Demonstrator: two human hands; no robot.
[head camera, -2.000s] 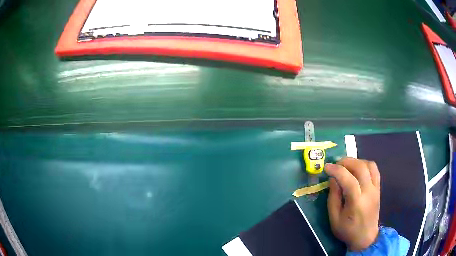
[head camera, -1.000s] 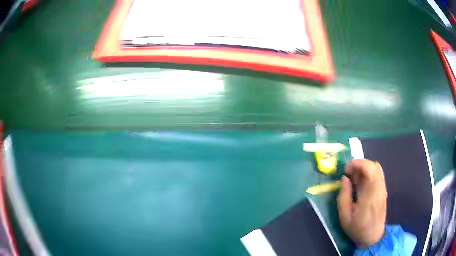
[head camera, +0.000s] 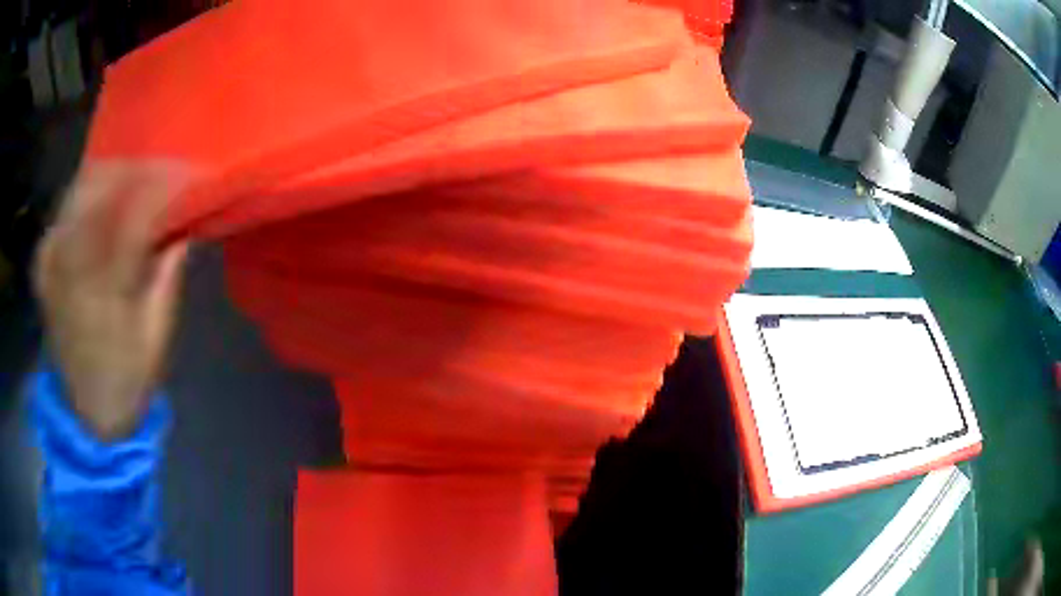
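Note:
A tall stack of red foam pads (head camera: 500, 268) fills the middle of the view, its layers fanned unevenly. My left hand (head camera: 111, 285), blurred, is at the stack's upper left and grips the edge of the top red foam pad (head camera: 384, 70). That edge is raised a little off the layers below. The left fingertips are partly hidden by blur. My right hand (head camera: 1022, 573) shows only as a small blurred part at the bottom right edge, over the green table; its fingers cannot be made out.
Right of the stack, a white panel with a black border (head camera: 873, 390) lies on white sheet and red foam on the green table (head camera: 861, 547). A long pale strip sheet (head camera: 913, 530) lies below it, a white sheet (head camera: 826, 242) above. A pale post (head camera: 913, 93) stands behind.
The view has swung left from the bench to the foam stack. My left hand has come into view, holding the top pad. My right hand is now almost out of the picture.

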